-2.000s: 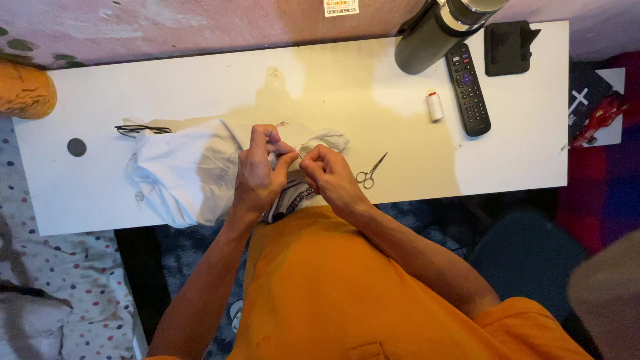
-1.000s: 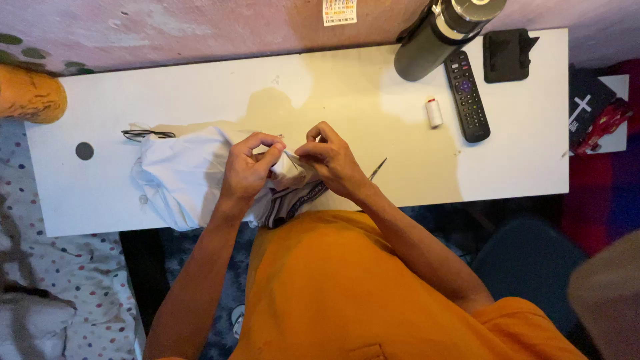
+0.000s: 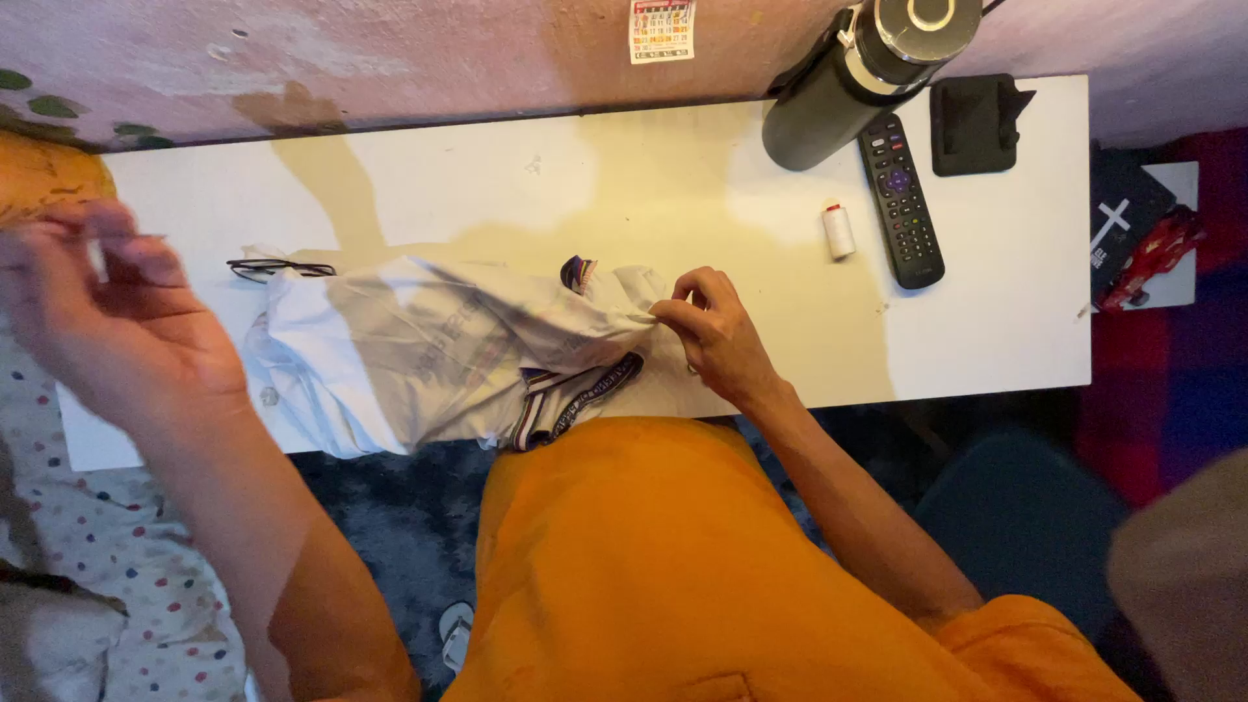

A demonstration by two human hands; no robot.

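A white cloth garment [image 3: 429, 341] with a dark striped, lettered band lies crumpled over the front edge of the white table. My right hand [image 3: 717, 336] pinches the garment's right end between thumb and fingers. My left hand [image 3: 127, 312] is raised at the far left, well away from the cloth, its fingers bent and blurred; whether it holds a thread or needle cannot be told. A white thread spool [image 3: 838, 232] with a red top lies to the right of my right hand. No scissors show in this view.
Black-framed glasses [image 3: 281, 268] touch the garment's left end. A dark metal flask [image 3: 848, 93], a black remote control [image 3: 902, 205] and a black stand [image 3: 975, 127] are at the back right. An orange object [image 3: 54, 180] is at the back left.
My left hand has moved from the garment far out to the left and up. My right hand stays at the cloth. The scissors seen earlier near my right hand no longer show.
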